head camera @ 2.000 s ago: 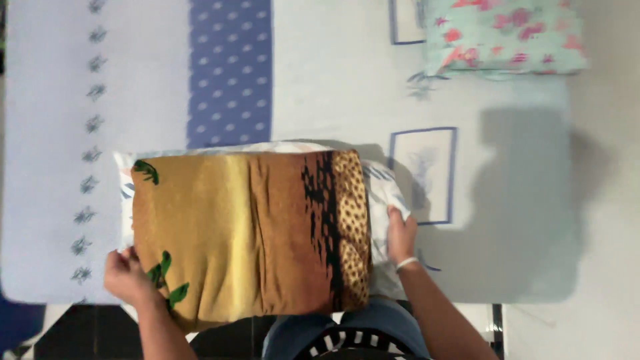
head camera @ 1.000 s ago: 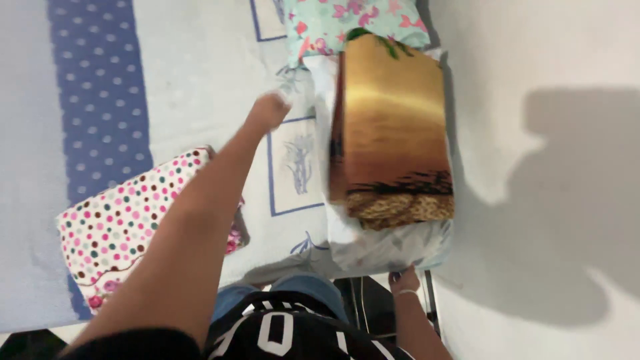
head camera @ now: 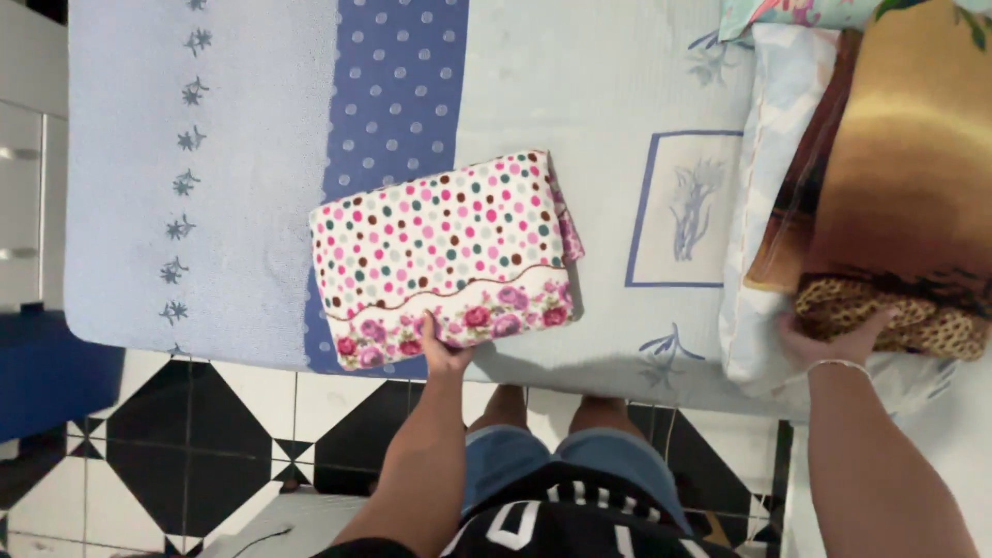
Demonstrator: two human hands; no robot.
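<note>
A folded polka-dot and floral cloth [head camera: 442, 240] lies over the blue dotted band of the bed sheet [head camera: 558, 85]. My left hand [head camera: 444, 349] grips its near edge, thumb on top and fingers hidden beneath. At the right, a folded brown and yellow blanket [head camera: 907, 178] with a leopard-print end rests on a white patterned pillow [head camera: 775, 139]. My right hand [head camera: 837, 337], a light band at the wrist, grips the near end of that blanket with its thumb on the leopard print; some fingers are hidden.
A mint floral pillow [head camera: 821, 12] sits at the top right, against the white pillow. White drawers [head camera: 19, 201] and a blue object [head camera: 62, 387] stand left of the bed. Black and white floor tiles [head camera: 240, 434] show below the bed's near edge.
The blanket and white pillow, in front of me two seconds ago, lie beside the mint pillow. My left hand has moved onto the polka-dot cloth, and my right hand from the pillow's near end onto the blanket.
</note>
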